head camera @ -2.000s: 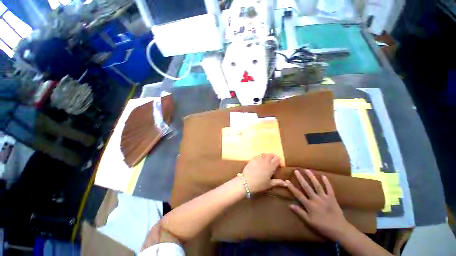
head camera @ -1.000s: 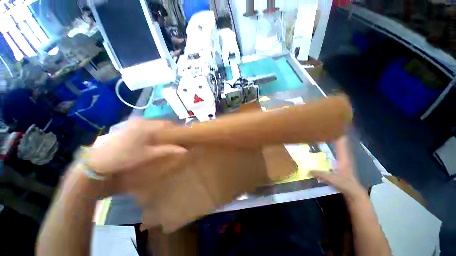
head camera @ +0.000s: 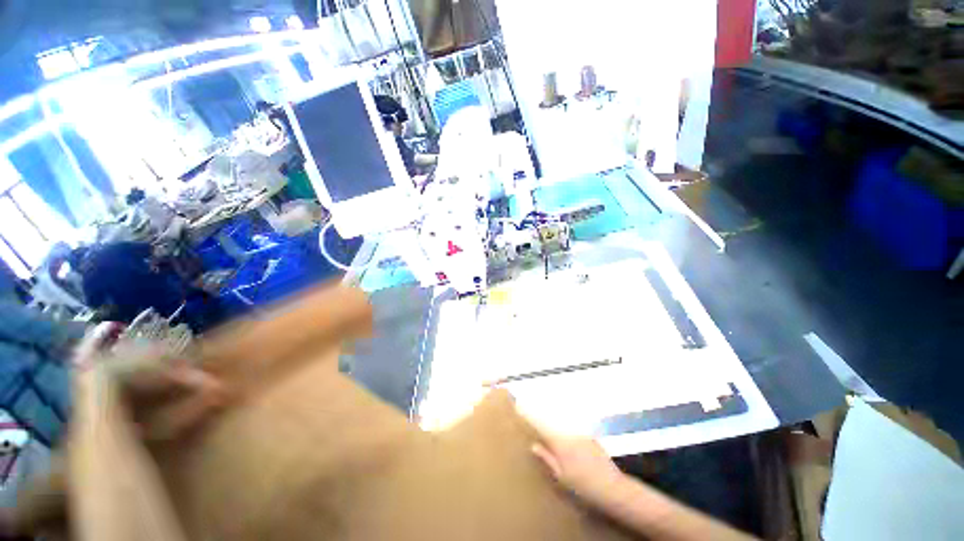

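Observation:
The large brown fabric panel [head camera: 317, 444] is lifted in front of me at the lower left, blurred and partly folded. My left hand [head camera: 159, 386] is at its far left part and holds it, blurred. My right hand [head camera: 566, 460] is at its right edge, near the front of the template; its grip is blurred and partly hidden. The sewing template [head camera: 592, 328] lies uncovered on the machine table, overexposed white, with a long dark slot. The machine head [head camera: 455, 248] stands at its back left corner.
The control screen [head camera: 344, 143] stands left of the machine head. Thread cones [head camera: 587, 80] are behind. A white sheet [head camera: 904, 476] lies at the lower right beside the table. Blue bins [head camera: 254, 259] stand at the left. A person [head camera: 396, 122] is partly visible behind the screen.
The brown panel has come off the template and moved left and towards me with both hands. The template now shows uncovered. The head view has shifted.

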